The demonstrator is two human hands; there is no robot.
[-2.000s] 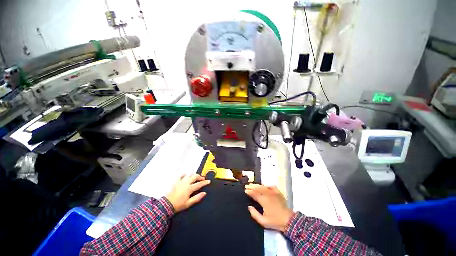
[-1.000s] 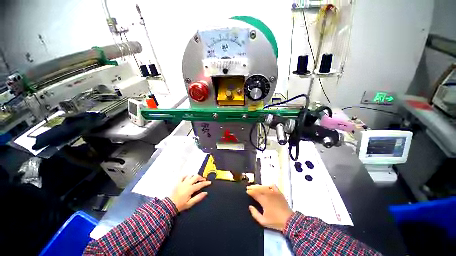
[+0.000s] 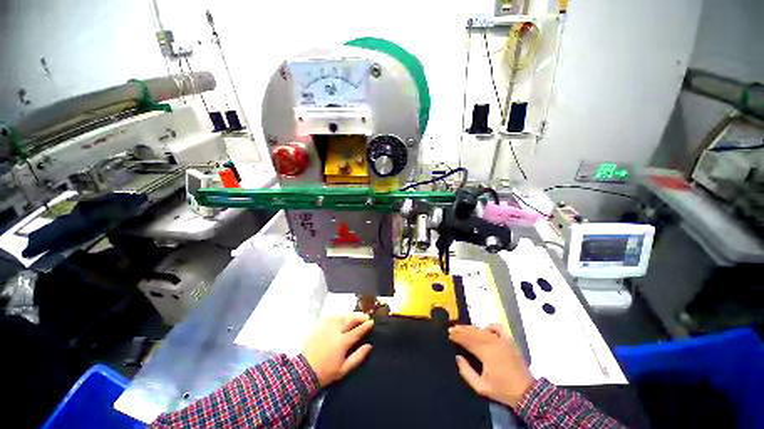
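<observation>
A black fabric panel [image 3: 402, 377] lies flat in front of the machine head, its far edge against the yellow template plate [image 3: 419, 293]. The plate has handwriting and dark round spots and lies right of the needle area [image 3: 371, 307]. My left hand [image 3: 337, 345] lies palm down at the panel's far left corner, fingertips close to the needle area. My right hand [image 3: 492, 360] lies palm down at its right edge, fingertips near the plate. Neither hand pinches the fabric. The needle itself is too small to make out.
The grey machine head [image 3: 343, 109] carries a green bar [image 3: 276, 198] and a black jointed bracket [image 3: 473, 226]. Small black patches [image 3: 536, 291] lie on the white sheet [image 3: 578, 348] at right. A control panel [image 3: 610, 250] stands right; blue bins [image 3: 84, 402] flank the table.
The yellow plate, white sheet and black panel have moved right relative to the machine head, and both hands with them. More of the plate now shows. The camera view has shifted too.
</observation>
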